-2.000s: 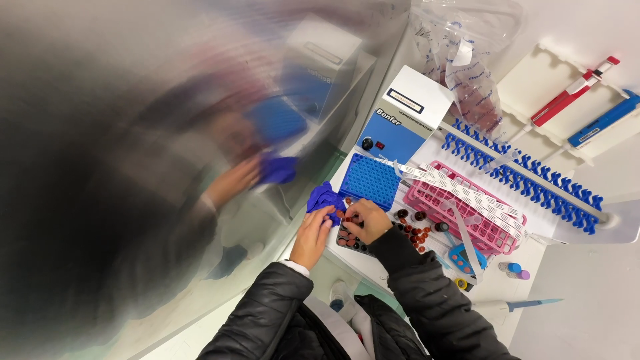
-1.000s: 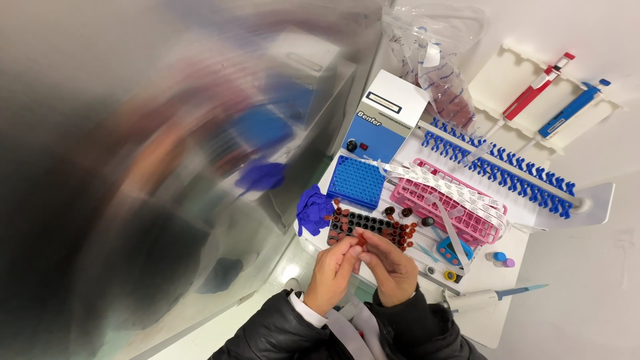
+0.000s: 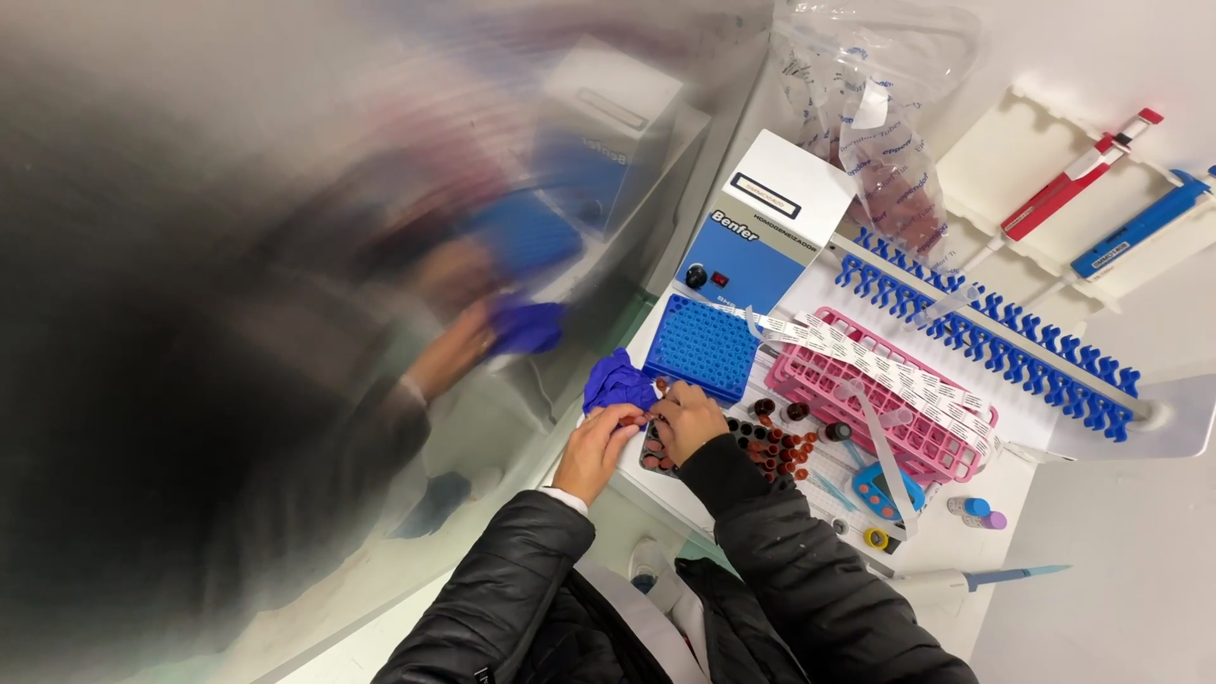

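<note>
My left hand (image 3: 596, 450) is at the left end of a dark tube rack (image 3: 735, 429), its fingertips pinched at a small reddish-brown piece, perhaps a microtube. Close against it, my right hand (image 3: 688, 419) reaches over the rack with bent fingers; what its fingertips hold is hidden. Several reddish-brown microtubes (image 3: 785, 454) stand or lie at the rack's right part. Just behind my hands are a crumpled purple glove (image 3: 618, 382) and a blue perforated tube rack (image 3: 705, 344). Dark brown bottles (image 3: 796, 411) stand to the right of the rack.
A blue and white homogenizer (image 3: 750, 242) stands behind. To the right are a pink test-tube rack (image 3: 926, 447) under label strips, a blue timer (image 3: 887, 490), capped vials (image 3: 976, 506) and a pipette (image 3: 1009, 577). A reflective panel (image 3: 285, 285) rises at the left.
Both hands have moved from in front of the dark rack, where they were together a second ago, up over its left end beside the purple glove.
</note>
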